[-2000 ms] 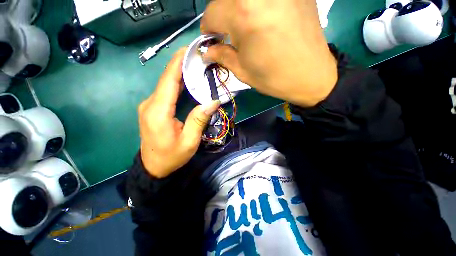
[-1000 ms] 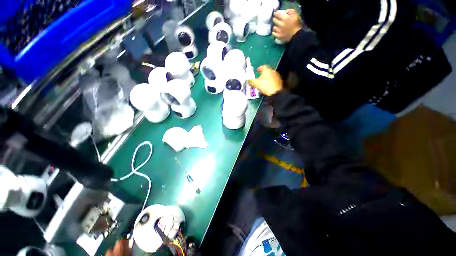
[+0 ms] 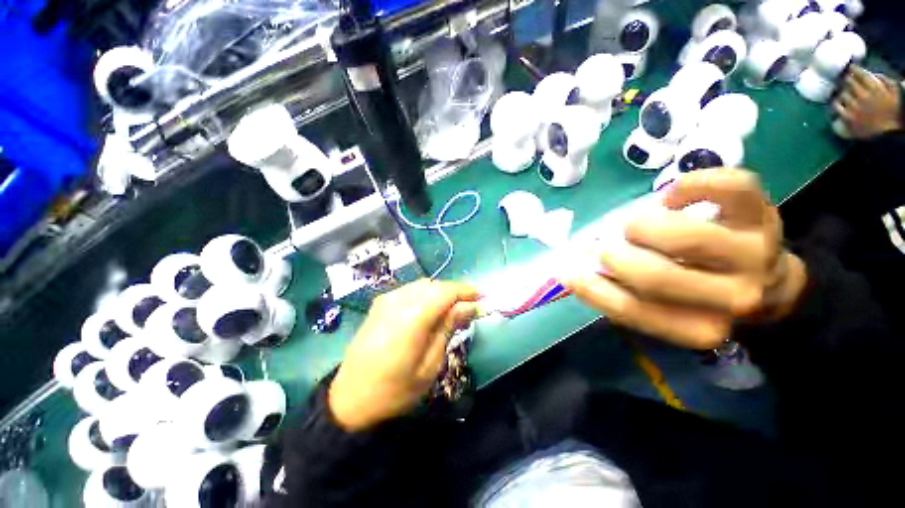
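Observation:
My right hand [image 3: 680, 263] is closed round a long white adhesive tube [image 3: 536, 283] with red and blue stripes, held above the bench and pointing left. My left hand [image 3: 407, 342] is at the tube's left end, its thumb and fingertips pinched there. A dark wired camera part [image 3: 454, 369] hangs below my left fingers. The white shell it belongs to cannot be told apart from the bright tube and the hand. Whether the tube's tip touches my left fingertips or the part is unclear.
Many white cameras [image 3: 184, 322] crowd the left; more [image 3: 561, 144] stand at the back. A screw feeder [image 3: 362, 248], a hanging black screwdriver [image 3: 382, 114], a curled white cable [image 3: 447, 238] and white scraps [image 3: 536, 218] lie beyond my hands. Another person's hand [image 3: 865, 102] is far right.
The view has swung left. My right hand has come back from the far cameras with the tube, to my left hand. My left hand is now fully in view, with the wired part hanging beneath it.

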